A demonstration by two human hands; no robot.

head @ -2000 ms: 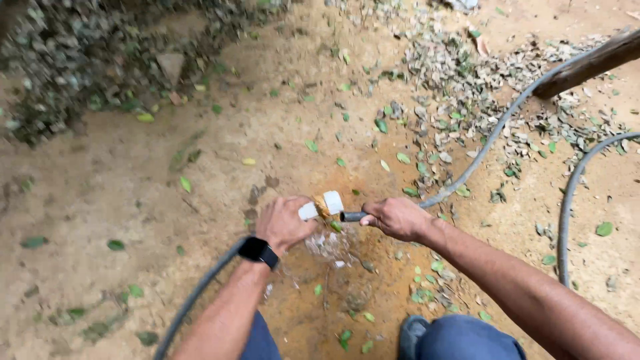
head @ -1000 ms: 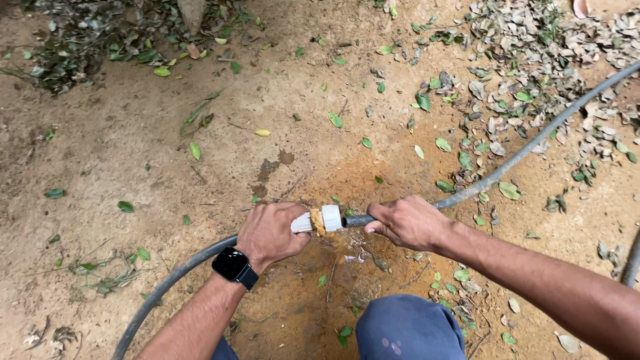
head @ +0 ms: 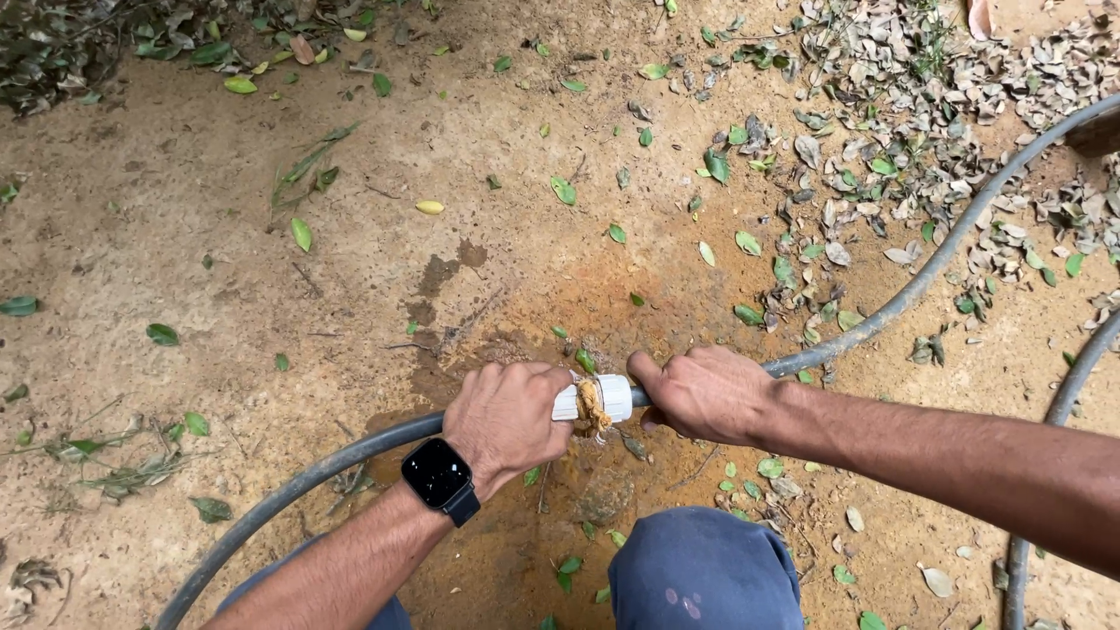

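My left hand [head: 512,420], with a black watch on its wrist, is closed around the left part of a white plastic pipe coupling [head: 615,397]. Orange-brown cord or cloth [head: 592,404] is tied around the coupling's middle. My right hand [head: 704,394] grips the grey hose [head: 884,315] just right of the coupling, and the hose end meets the coupling's right opening. From beneath my left hand another length of grey hose [head: 306,481] curves down to the lower left. My fingers hide part of the coupling.
Wet, orange-stained soil [head: 560,315] lies under the coupling. Dry leaves [head: 945,157] are heaped at the upper right, beside the end of a dark log [head: 1095,133]. Another hose section [head: 1063,411] runs down the right side. My knee [head: 704,569] is below my hands.
Two seconds ago the right hose end was apart from the coupling, with water splashing below; now the hose meets the coupling. The view has shifted.
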